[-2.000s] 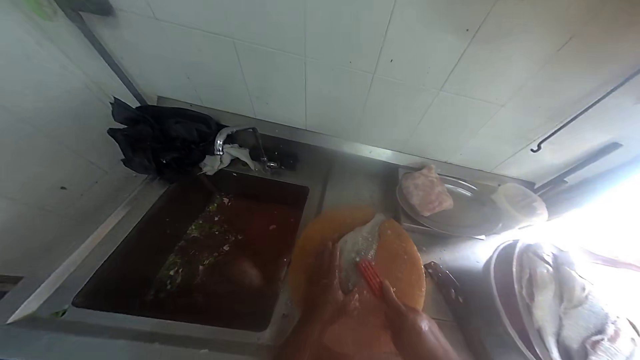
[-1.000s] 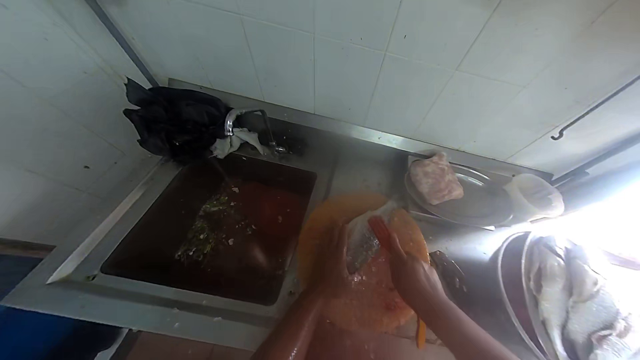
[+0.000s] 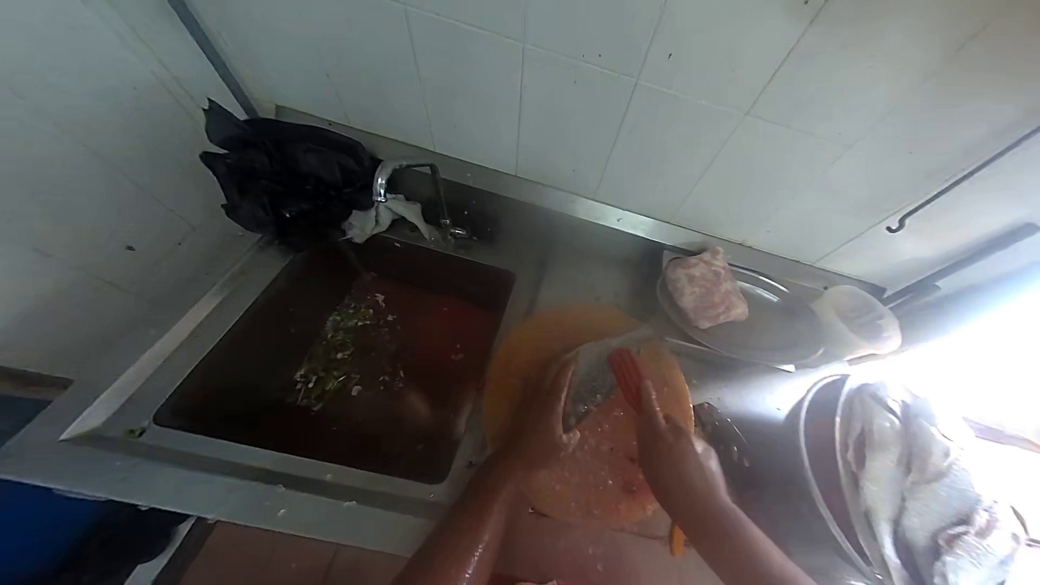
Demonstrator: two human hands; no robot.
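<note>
A fish [image 3: 591, 380] lies on a round orange cutting board [image 3: 520, 349] beside the sink. My left hand [image 3: 536, 414] presses on the fish's left side, its fingers partly hidden. In my right hand [image 3: 673, 455] is a red fish scaler [image 3: 626, 375], its head touching or just above the fish's right side. Wet bits and a reddish patch show on the board below the fish. An orange handle [image 3: 677, 539] sticks out by the board's lower right edge; what it belongs to is hidden.
Left is a sink [image 3: 325, 467] with dark reddish water and green scraps, below a faucet [image 3: 410, 166] and black plastic bag [image 3: 301, 175]. Behind the board, a metal platter [image 3: 772, 329] holds a pink packet [image 3: 705, 288] beside a translucent container [image 3: 857, 321]. Several fish [image 3: 918, 479] fill a metal pot at right.
My right hand has shifted the red scaler up along the fish, away from my left hand. My left hand stays on the fish.
</note>
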